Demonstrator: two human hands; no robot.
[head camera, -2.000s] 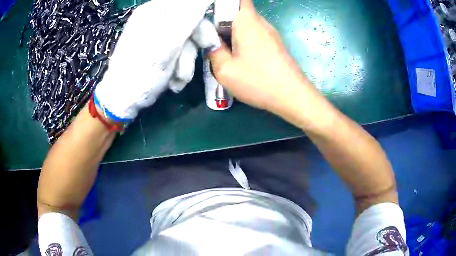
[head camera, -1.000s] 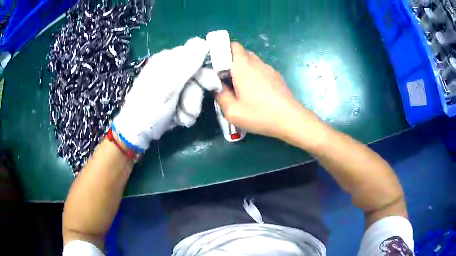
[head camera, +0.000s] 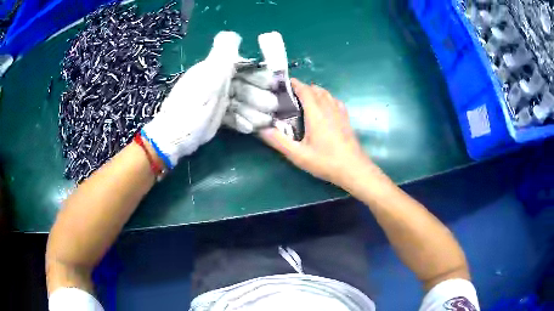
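Observation:
A white housing (head camera: 275, 51) with a dark hollow middle stands out between my hands, near the centre of the view. My left hand (head camera: 203, 100), in a white knitted glove with a blue-and-red cuff, has its fingers curled against the housing's left side; a thin dark piece shows between its thumb and fingers. My right hand (head camera: 325, 130), bare, holds the housing's lower right side. The housing's lower end is partly hidden by my right hand, and no red patch shows.
A large pile of dark and silver insert parts (head camera: 112, 91) lies on the green tabletop (head camera: 243, 194) at left. A blue crate (head camera: 452, 79) with a pale label and many white-grey parts stands at right. Another blue crate (head camera: 45, 27) is at the upper left.
The housing has turned, showing its dark middle, and its red end is no longer visible. My left thumb has lifted apart from the fingers. My right hand has opened wider around the housing.

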